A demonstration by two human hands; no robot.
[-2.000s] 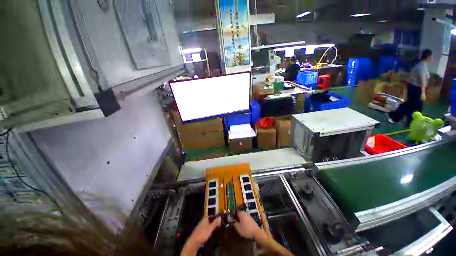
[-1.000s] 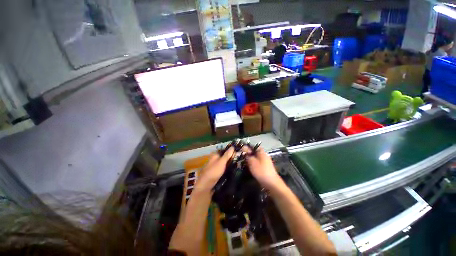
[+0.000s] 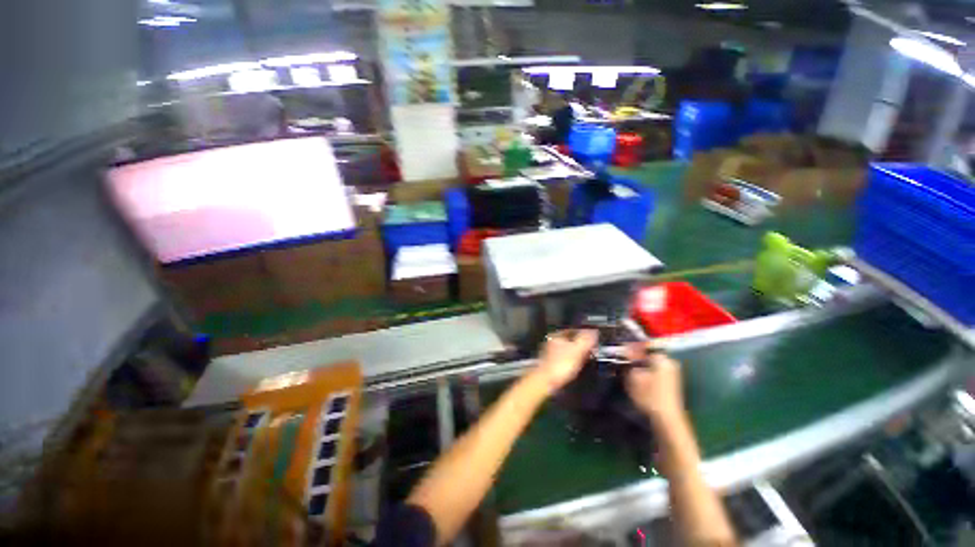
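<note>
My left hand and my right hand hold a bunch of black power adapters with cords between them, over the near end of the green belt conveyor. The bunch is blurred and hangs below my fingers; I cannot tell whether it touches the belt. The orange test fixture lies at the lower left, with dark, white-framed slots in two rows and a green strip between them. The visible slots look empty.
A bright monitor stands at the left. A white-topped cabinet and a red bin stand behind the belt. Blue crates are at the right. Dark metal rails lie between fixture and belt.
Both hands have lifted the black bunch off the fixture and carried it right, over the belt. The view has turned right, so the fixture now sits further left.
</note>
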